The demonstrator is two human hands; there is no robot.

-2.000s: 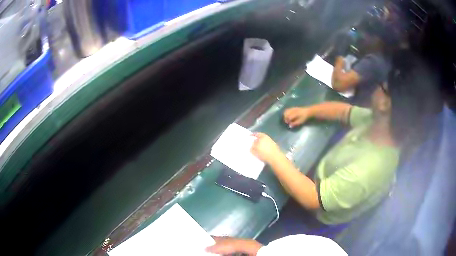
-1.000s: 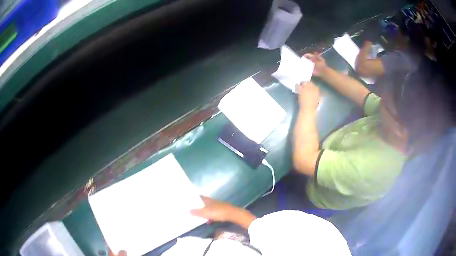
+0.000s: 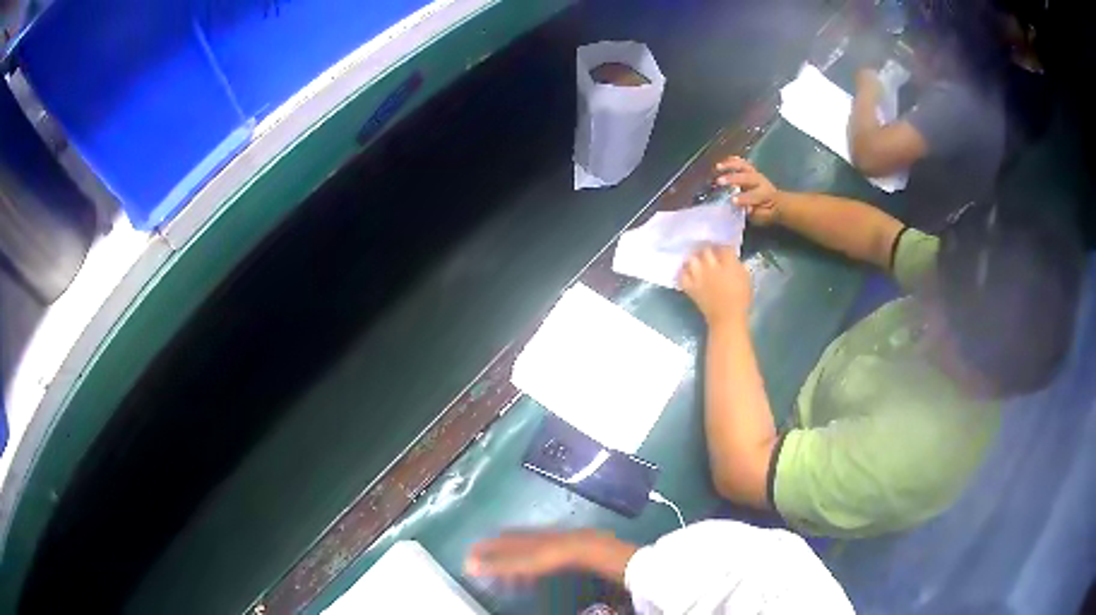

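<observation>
My right hand (image 3: 529, 556) reaches in from the bottom edge, below a white sleeve. It is blurred and over the green bench, apart from the white sheet or flat foam piece (image 3: 409, 584), which the bottom edge cuts off. The hand looks empty, fingers extended. My left hand is out of the picture. A flat white stack of sheets or sleeves (image 3: 601, 368) lies on the bench, farther along.
A smartphone (image 3: 591, 469) with a white cable lies beside the stack. A neighbour in green handles a white sleeve (image 3: 679, 246); another person works beyond. An upright white sleeve (image 3: 617, 126) stands on the dark belt (image 3: 361, 270). Blue bins (image 3: 156, 96) line the far side.
The view has shifted. My right hand has let go of the large white sheet, which now shows lower. My left fingers have left the view. The neighbour now holds a sleeve in both hands.
</observation>
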